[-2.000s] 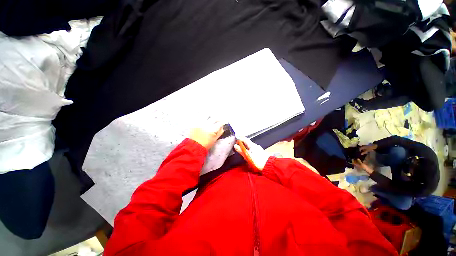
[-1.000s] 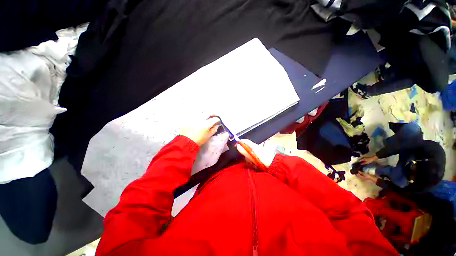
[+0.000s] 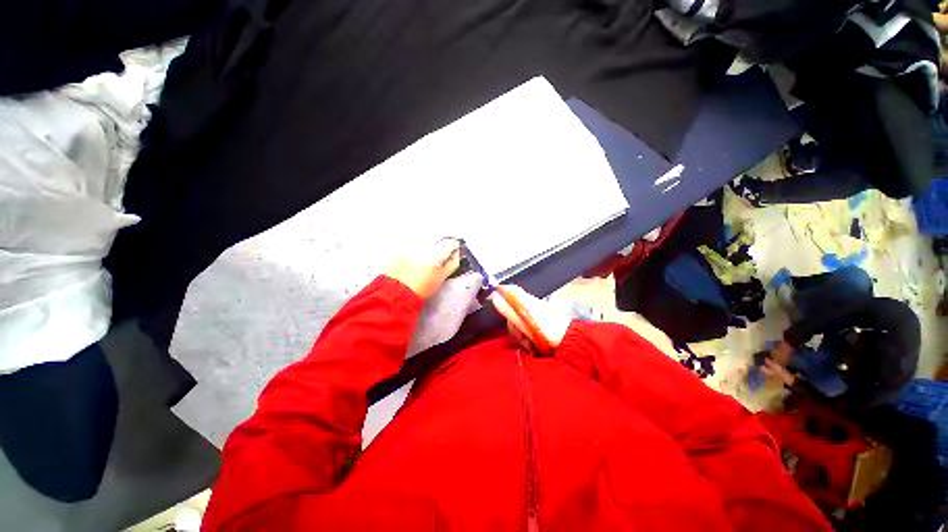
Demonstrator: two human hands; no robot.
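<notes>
A stack of white pieces (image 3: 499,166) lies slanted on the table, its pale grey speckled part (image 3: 260,312) reaching to the lower left. My left hand (image 3: 421,268) holds a turned-up edge of the pieces with a small dark part at the fingertips. My right hand (image 3: 525,314) holds scissors (image 3: 532,324) by an orange-red handle. The blades point up and left to the held edge, close to my left fingers. Whether the blades are open is too small to tell. Black cloth (image 3: 416,94) is spread behind the stack.
White crumpled cloth (image 3: 57,208) and a navy pile (image 3: 57,426) lie at the left. A black-and-white bundle (image 3: 873,62) lies at the upper right. A person (image 3: 868,343) crouches on the right over the scrap-strewn floor, near a red stool (image 3: 821,452) and blue crate (image 3: 925,405).
Since two seconds ago, both hands have shifted slightly, and the scissor blades now show at the held edge. The view has moved a little. The crouching person's arms have moved.
</notes>
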